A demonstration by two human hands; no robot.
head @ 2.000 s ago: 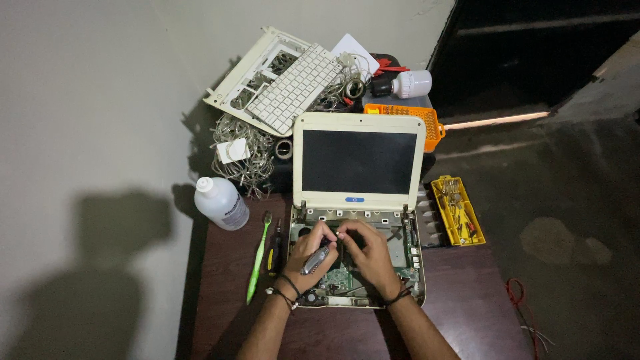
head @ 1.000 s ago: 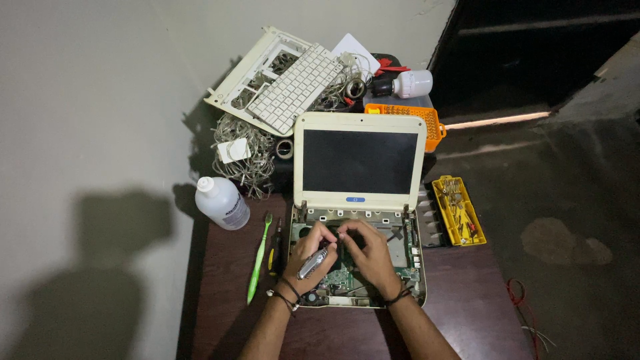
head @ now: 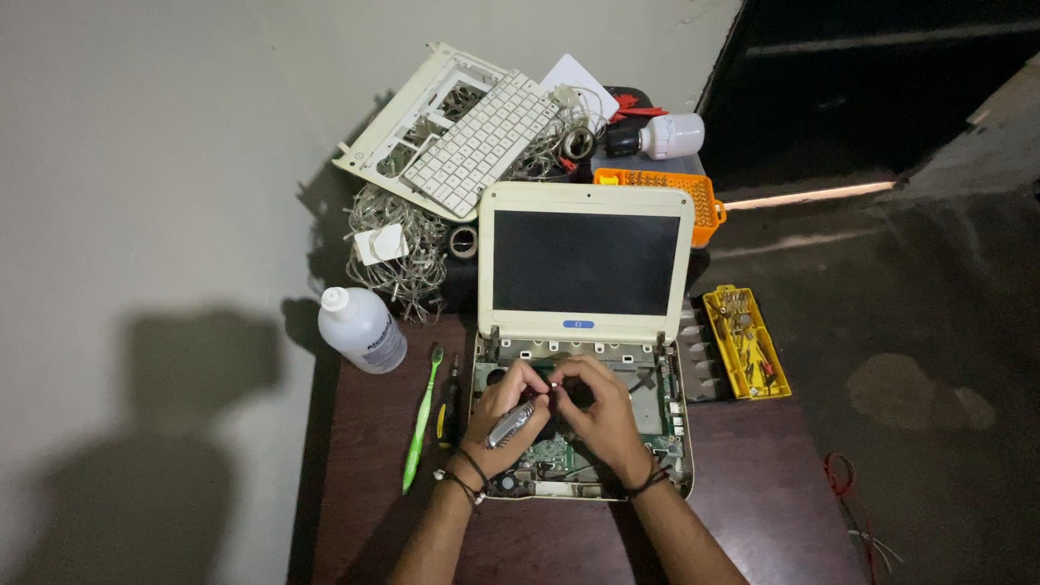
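An opened small laptop with a cream case stands before me, its dark screen (head: 587, 262) upright and its base showing a green circuit board (head: 552, 457). Over the base, my left hand (head: 508, 406) holds a silver metal hand tool (head: 510, 424), perhaps a folding multitool, against the palm. My right hand (head: 600, 410) meets it fingertip to fingertip, pinching a tiny pale piece (head: 554, 385) that looks like a connector or wire end; its exact kind cannot be told. The fingers hide part of the board.
Left of the laptop lie a green toothbrush (head: 422, 422), a screwdriver (head: 448, 406) and a white plastic bottle (head: 363, 331). Behind are a loose keyboard (head: 481, 142), tangled cables (head: 398, 244), an orange bit case (head: 707, 207) and a light bulb (head: 676, 136). A yellow tool case (head: 747, 345) sits right.
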